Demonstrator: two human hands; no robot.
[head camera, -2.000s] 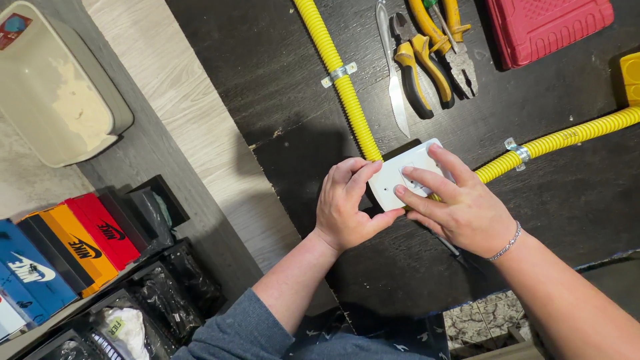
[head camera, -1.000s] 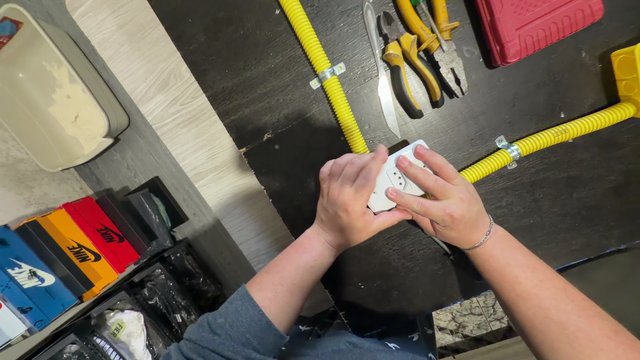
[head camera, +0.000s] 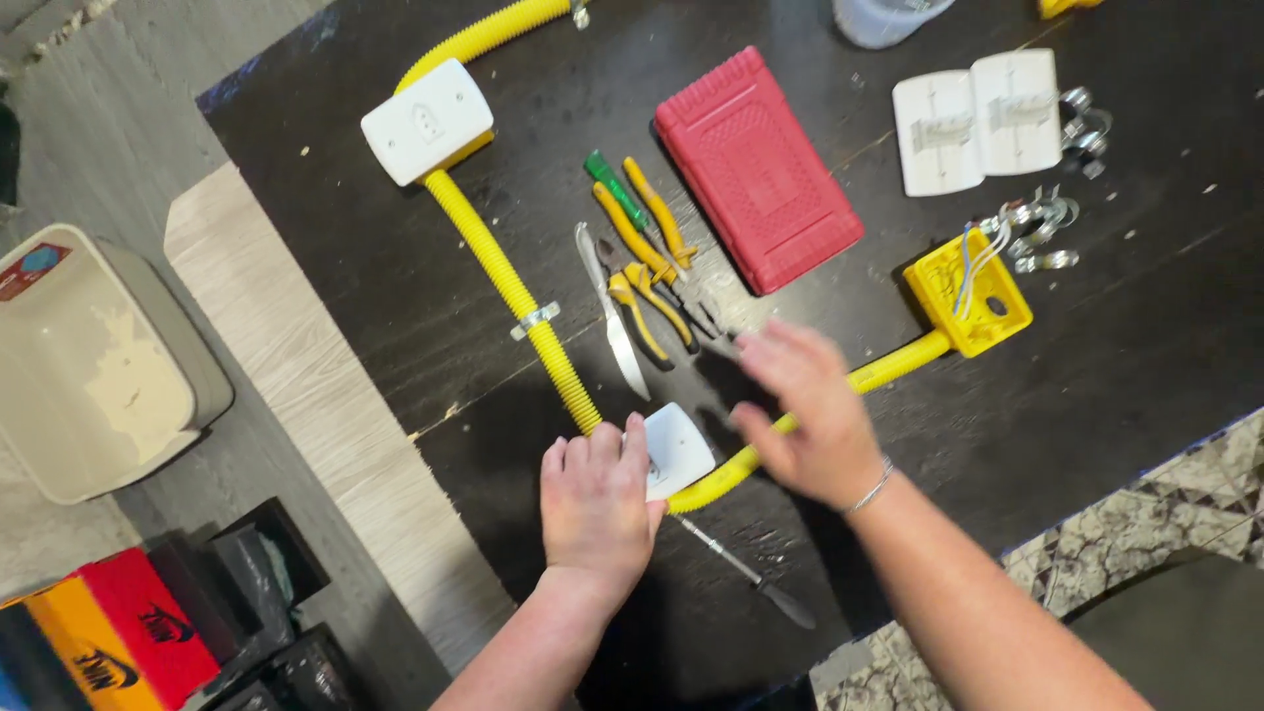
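Observation:
My left hand (head camera: 597, 494) rests on a white socket cover plate (head camera: 681, 452) where two yellow corrugated conduits (head camera: 509, 286) meet; its fingers hide part of the plate. My right hand (head camera: 810, 420), blurred, is raised over the right conduit with fingers apart and nothing in it. Below the plate lies a screwdriver (head camera: 755, 578) with a dark handle. Cutters (head camera: 647, 311), pliers (head camera: 637, 232), a green-handled tool (head camera: 617, 188) and a knife (head camera: 614, 316) lie above. Another white socket plate (head camera: 428, 122) sits on a yellow box at upper left. An open yellow junction box (head camera: 968, 293) with wires is at right.
A red plastic case (head camera: 758, 170) lies beyond the pliers. Two white plates (head camera: 978, 123) lie face down beside several metal clamps (head camera: 1047, 260). A clamp (head camera: 534, 321) straddles the left conduit. A beige bin (head camera: 212, 395) and shoe boxes (head camera: 118, 632) stand left of the dark table.
My right hand has come off the white plate and moved right, while my left hand stays on it. The view has shifted to show more of the table.

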